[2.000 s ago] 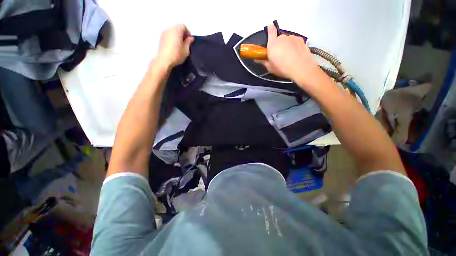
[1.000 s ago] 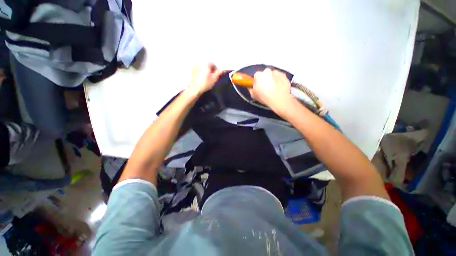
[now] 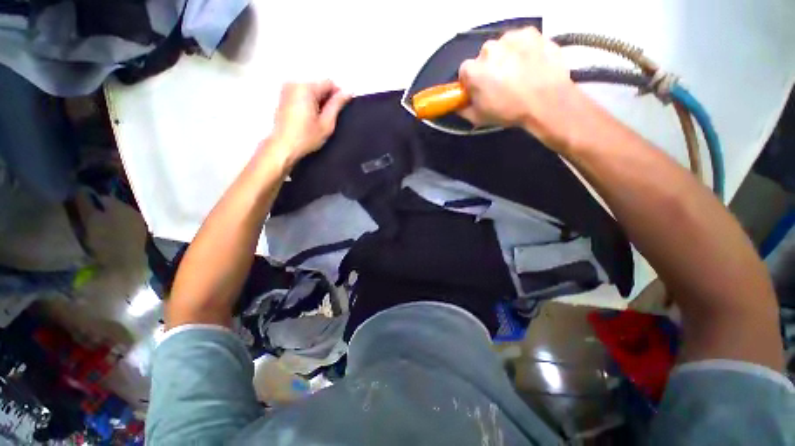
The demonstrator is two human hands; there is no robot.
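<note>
The black garment (image 3: 418, 253) with grey backing lies inner side up across the near edge of the white ironing table (image 3: 192, 174). A small label-like mark shows on its upper left part. My right hand (image 3: 514, 78) holds the steam iron (image 3: 436, 100) by its orange handle. The iron sits at the garment's far edge, its tip pointing left. My left hand (image 3: 309, 118) is at the garment's upper left edge, thumb and fingers close together on the black cloth; the exact grip is partly hidden.
Hoses (image 3: 697, 122) run right from the iron, then bend down behind my right forearm. A garment pile (image 3: 105, 43) lies at the far left. Black and grey cloth (image 3: 301, 322) hangs below the table's near edge. Red cloth (image 3: 636, 344) is at lower right.
The iron has moved away from me and its hoses show more. My left hand has shifted left. The garment now lies more spread out, with its right part visible.
</note>
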